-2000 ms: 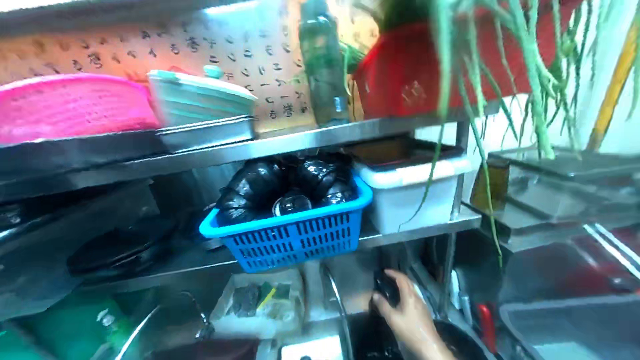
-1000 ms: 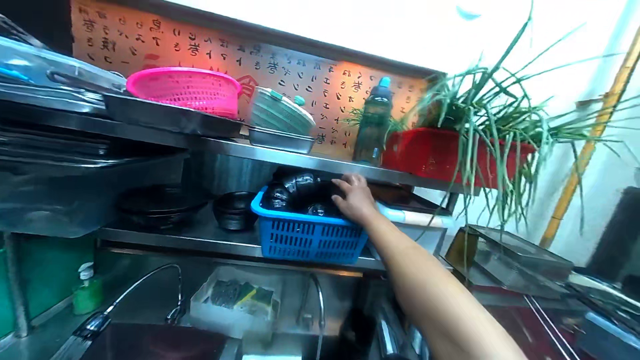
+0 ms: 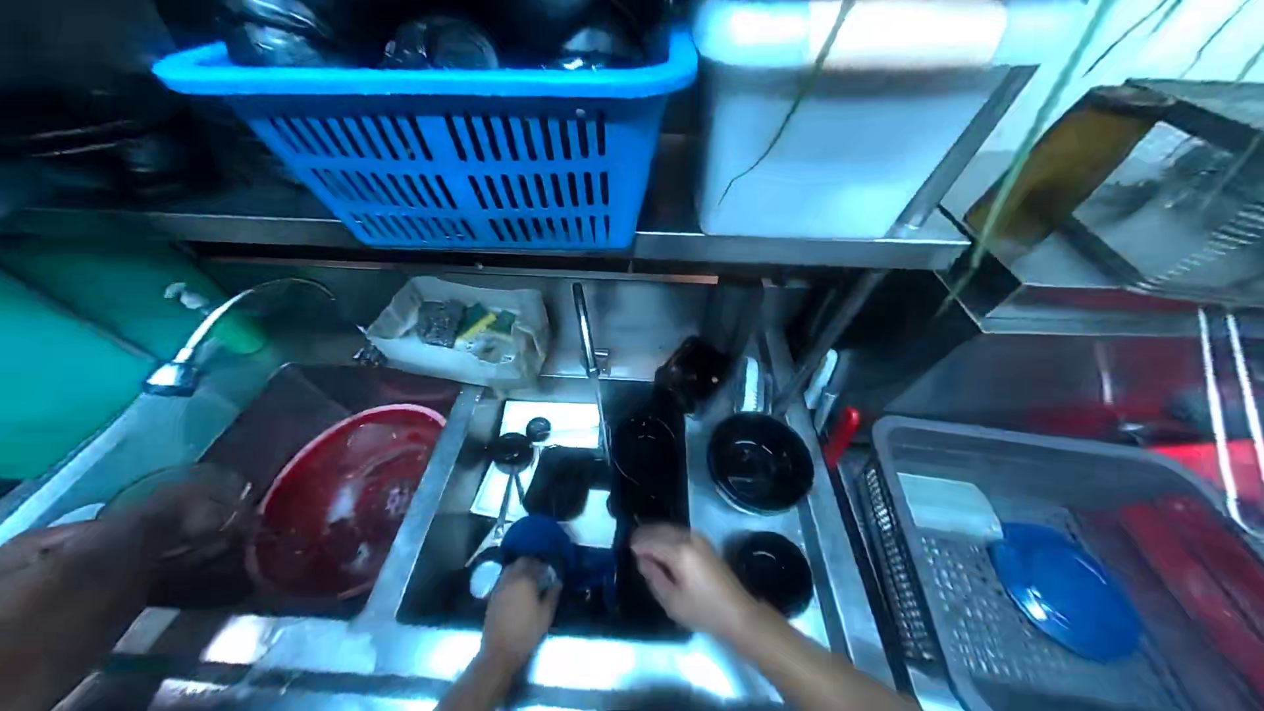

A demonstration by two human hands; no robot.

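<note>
Over the right sink basin, my left hand is curled at a round dark-blue item; whether it grips this is unclear. A small white round item lies just left of those fingers. To the right, my right hand is blurred, with bent fingers beside dark containers; its grasp cannot be made out. Ladle-like utensils lie in the basin. Black round bowls, one upper and one lower, stand right of my right hand. A thin faucet reaches over the basin.
Another person's blurred hand is by a red basin at left. Above the sink, a shelf holds a blue basket of black items and a white bin. A box of sponges sits behind; a grey crate holds a blue lid-like item.
My right hand has left the blue basket and come down to the sink. My left hand and another person's hand are now in view. The view has tilted down and moved closer.
</note>
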